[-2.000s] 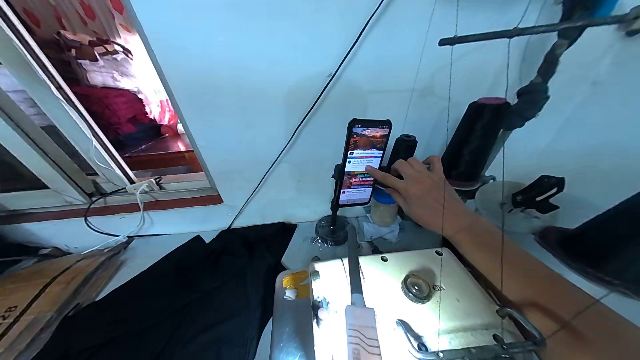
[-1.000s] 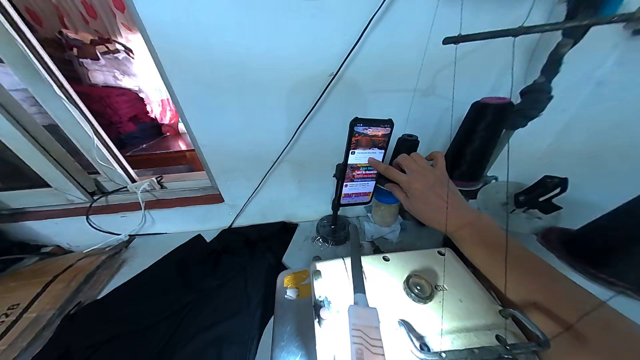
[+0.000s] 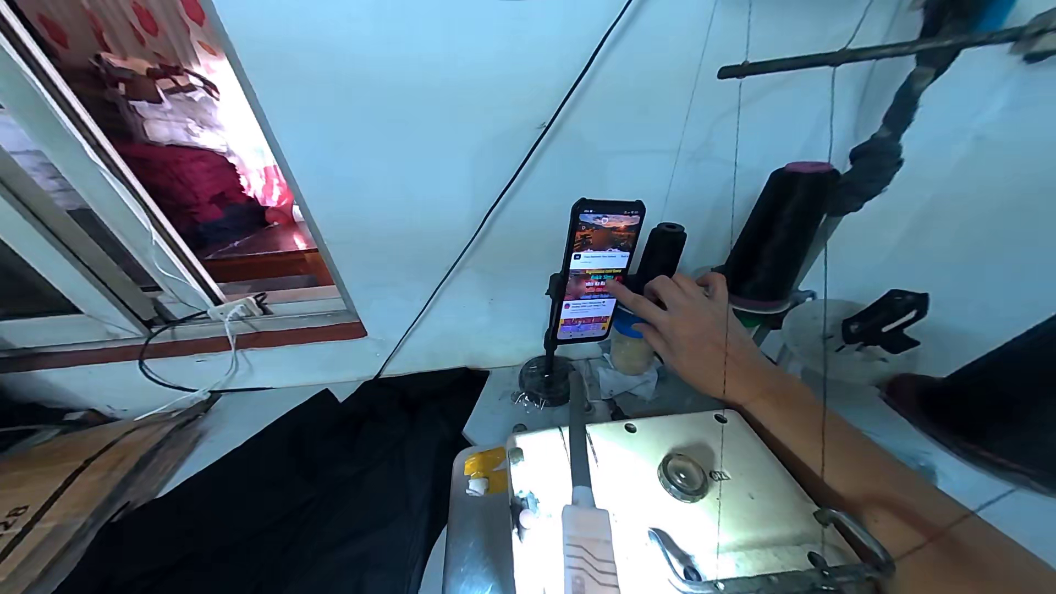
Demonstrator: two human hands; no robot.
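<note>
My right hand (image 3: 681, 326) reaches in from the right with its index finger at the lit screen of a smartphone (image 3: 596, 276). The phone stands upright in a phone holder (image 3: 545, 378) with a round base. Behind the hand are a small black thread cone (image 3: 662, 250) and a jar with a blue rim (image 3: 630, 346). Below the forearm lies the metal top of a sewing machine (image 3: 627, 487), with a lamp's ribbed handle (image 3: 589, 544) and dark neck rising over it. My left hand is out of view.
Black fabric (image 3: 305, 487) spreads left of the machine. A large black thread cone (image 3: 780, 235) stands at right, below a thread guide rod (image 3: 874, 54) with hanging threads. A plastic tub (image 3: 825, 338) and a black clip (image 3: 887, 322) are beside it. Brown cardboard (image 3: 74, 487) lies far left, under a window.
The picture on the phone screen has shifted. My right index finger has moved a little over the screen, up and then lower again.
</note>
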